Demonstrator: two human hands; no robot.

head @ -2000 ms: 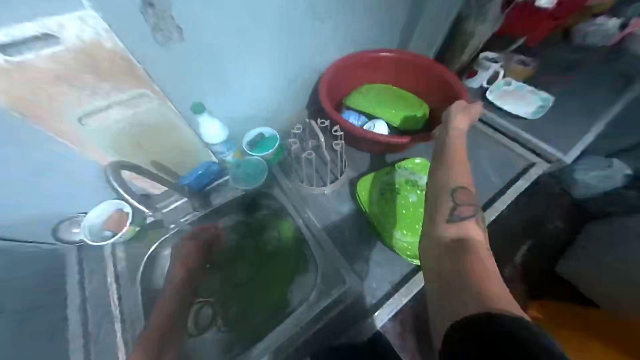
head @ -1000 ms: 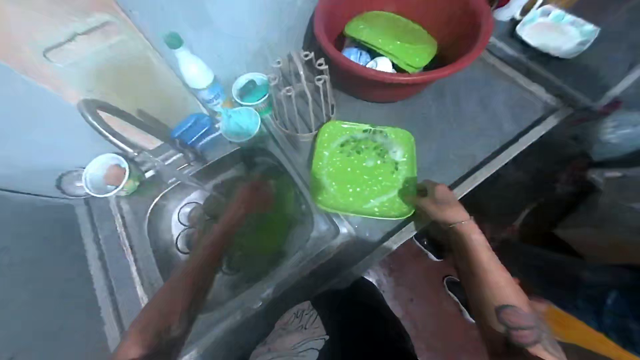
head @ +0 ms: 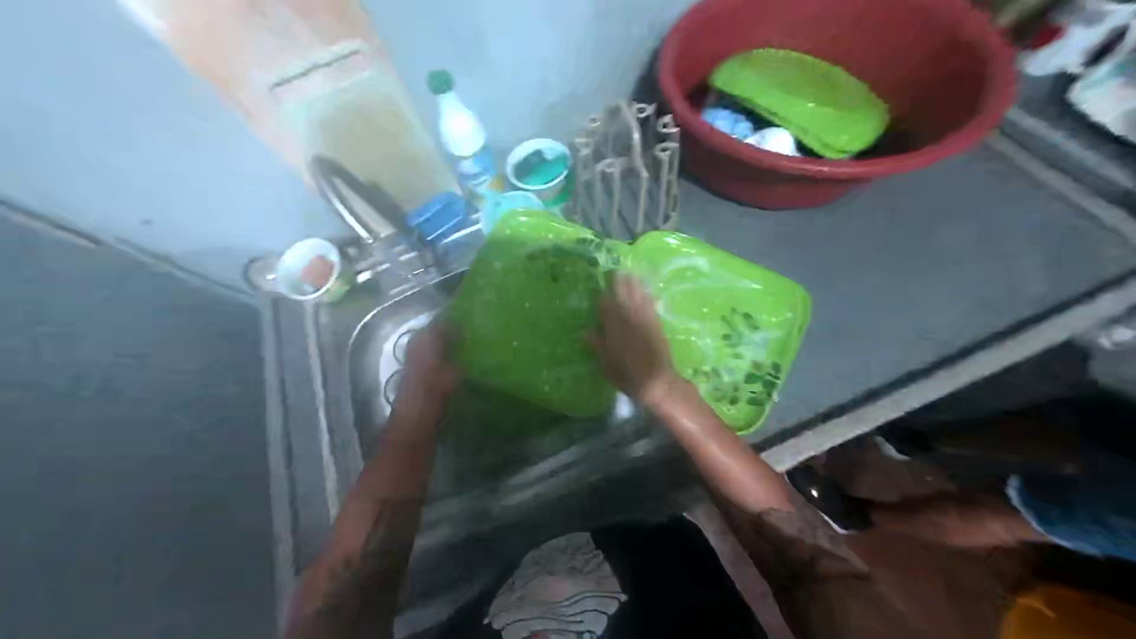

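A green square plastic plate (head: 532,328) is held over the metal sink (head: 359,355), tilted and slightly blurred. My left hand (head: 430,368) grips its left edge. My right hand (head: 630,337) lies on its right part, fingers spread against the surface; whether they grip it is unclear. A second green plate (head: 728,319) with soap suds and a leaf pattern lies on the counter right of the sink, partly behind my right hand and forearm.
A red plastic basin (head: 799,182) holding green plates stands at the back right. Along the wall are a glass rack (head: 626,177), a tub (head: 539,169), a bottle (head: 460,129), a blue sponge (head: 437,216), the faucet (head: 351,200) and a cup (head: 309,269). A person's leg (head: 950,522) shows at lower right.
My right hand has moved left from the edge of the counter plate to the plate over the sink. My left hand, earlier low in the sink, is now at that plate's left edge.
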